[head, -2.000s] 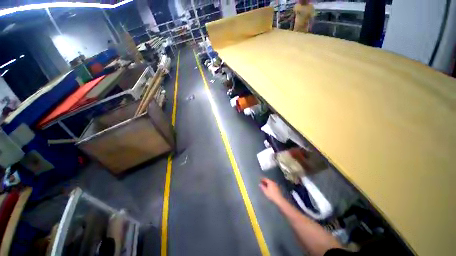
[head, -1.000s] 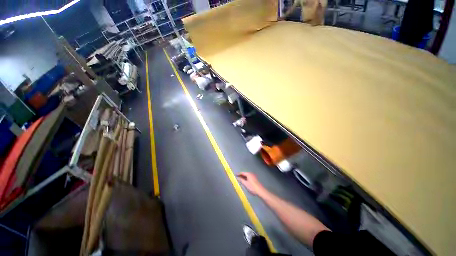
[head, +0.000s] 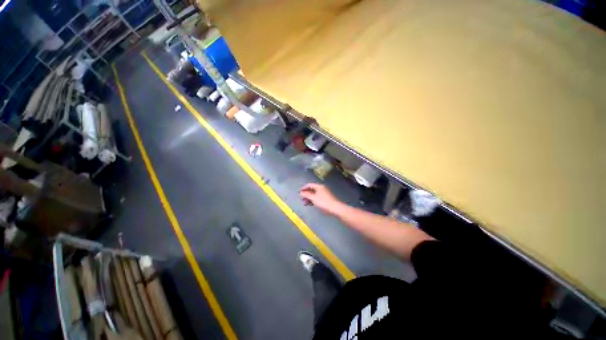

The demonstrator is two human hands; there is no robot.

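Observation:
The yellow-tan fabric [head: 425, 99] covers the long table on the right, with soft ripples and a raised or folded part at the upper left. It lies along the table's thin metal edge [head: 372, 161]. My right hand [head: 317, 198] is low over the floor, left of the table edge and not touching the cloth. Its fingers are loosely curled and apart, and I see nothing in it. My left hand is not in view.
Rolls and scraps [head: 256, 119] lie under the table edge. A white-framed cart [head: 61, 279] holding long brown rolls stands at the lower left. Yellow lines [head: 156, 182] mark the grey floor aisle. A blue container [head: 219, 58] is by the table's far end. My shoe [head: 307, 260] is below my hand.
The view has moved along the aisle and tilted down. The table's far end is closer and the wooden bin cart has shifted left. The person beyond the table has left the view. My right hand remains empty.

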